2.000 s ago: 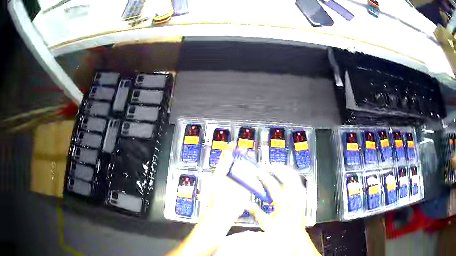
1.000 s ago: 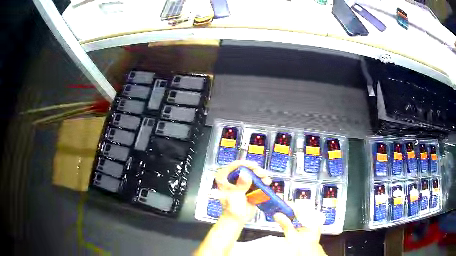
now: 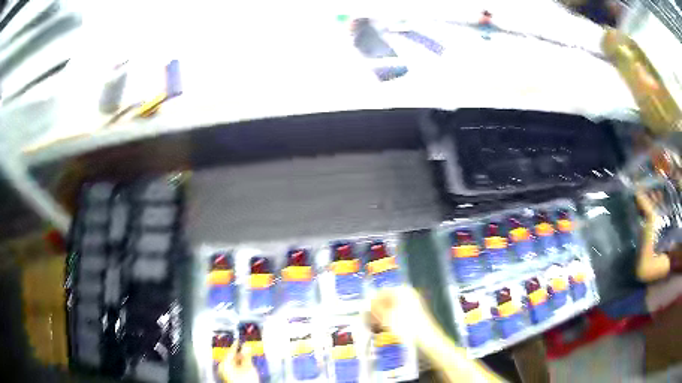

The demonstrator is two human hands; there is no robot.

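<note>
The picture is blurred. A clear tray [image 3: 321,317] holds two rows of keypad phones, such as this one [image 3: 298,277], with dark tops, orange labels and blue keypads. My left hand [image 3: 238,368] is at the lower edge, partly cut off, at a phone [image 3: 253,345] in the lower row; I cannot tell whether it grips it. My right hand [image 3: 392,310] is over the tray's right side, above the phone [image 3: 389,351] at the lower right. Its fingers are too blurred to show whether they hold anything.
A second clear tray [image 3: 521,293] of phones lies at right. A black tray [image 3: 128,314] with grey pieces is at left. Black trays [image 3: 523,153] lie at upper right. A white shelf [image 3: 262,82] crosses the back with dark flat items. Another person's arm [image 3: 649,239] shows at right.
The view has swung up, showing more shelf. My hands, together around one blue phone a second ago, are now apart: left at the tray's lower left, right at its right side.
</note>
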